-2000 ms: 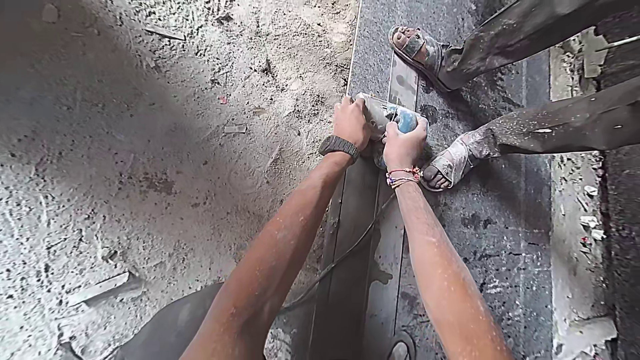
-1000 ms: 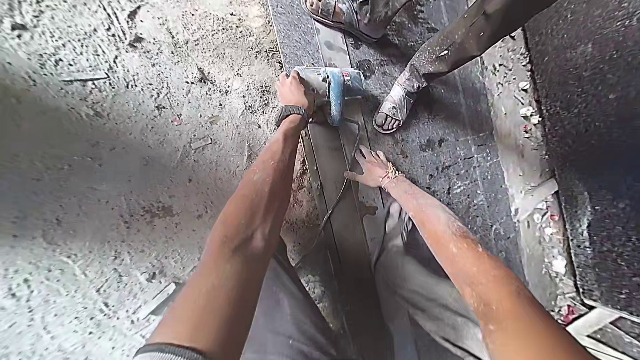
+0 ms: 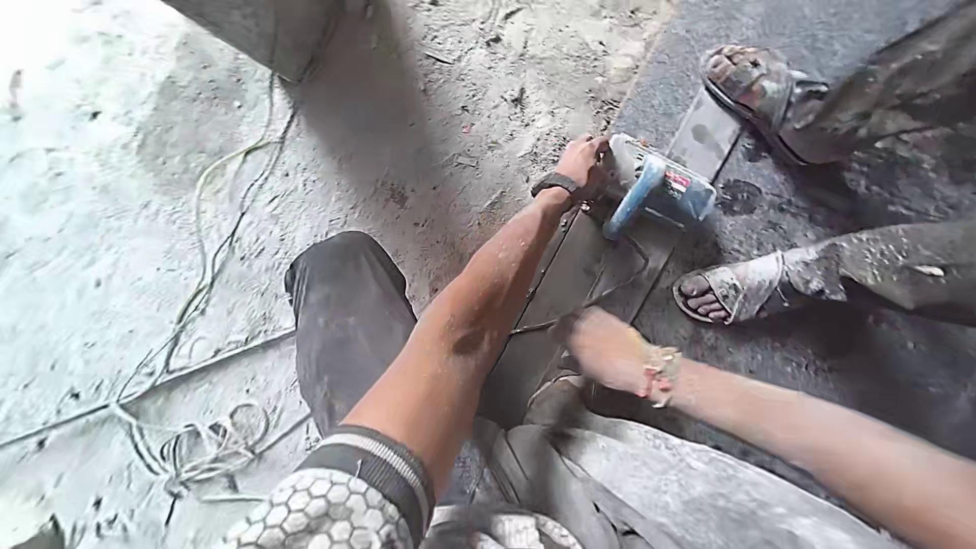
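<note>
A blue and silver handheld circular cutter [image 3: 667, 187] rests on the stone strip at upper centre right. My left hand [image 3: 585, 166], below a dark wristwatch, grips its near left end; the fingertips are partly hidden. My right hand [image 3: 602, 343], blurred, is lower down by the cutter's dark power cord [image 3: 621, 284], near my knee. Its fingers look curled, but whether they hold the cord cannot be told. Long grey stone strips [image 3: 553, 278] lie under the cutter and run down between my legs.
Another person's sandalled feet [image 3: 743, 286] stand on the dark stone slab [image 3: 679, 69] at right. Tangled pale cord [image 3: 221, 446] lies on the dusty floor at lower left. A grey block [image 3: 259, 30] juts in at top left.
My right hand, open and flat on the stone one second ago, has moved back toward my knee. My left hand stays on the cutter. The view has shifted to show more floor at left.
</note>
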